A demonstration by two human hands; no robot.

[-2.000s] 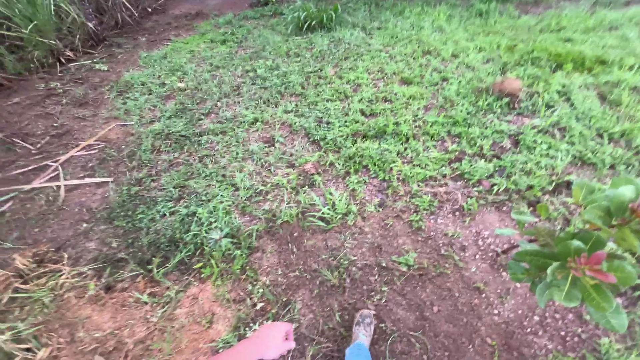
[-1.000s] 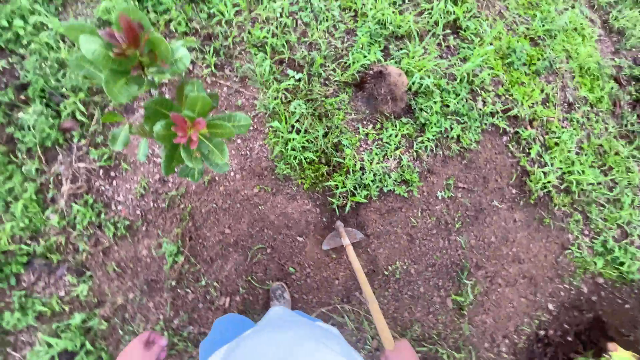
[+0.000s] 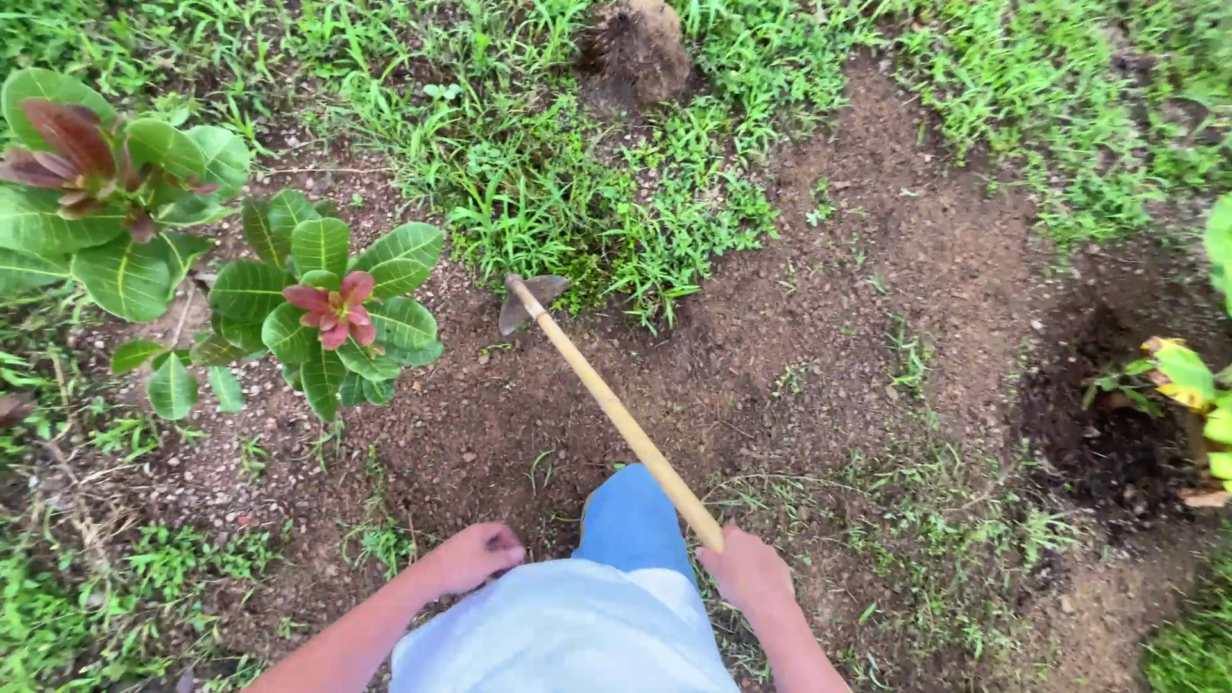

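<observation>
My right hand (image 3: 749,570) grips the end of the wooden handle of a hoe (image 3: 616,409). The handle slants up and to the left, and the metal hoe blade (image 3: 527,300) rests at the edge between bare soil and a patch of green weeds (image 3: 577,212). My left hand (image 3: 474,556) is near my body at the lower middle, touching no tool; its fingers look loosely curled and hold nothing that I can see. My leg in blue jeans (image 3: 637,515) shows between the two hands.
A young broad-leaved plant with reddish new leaves (image 3: 332,313) stands at the left. A brown clump (image 3: 640,53) lies among the weeds at the top. At the right, a plant with yellow-green leaves (image 3: 1186,373) grows beside dark, loose soil (image 3: 1097,433).
The view has swung a lot since the oldest frame. My left hand has come in from the lower edge toward my body. The hoe stays in my right hand, its blade still at the weeds' edge.
</observation>
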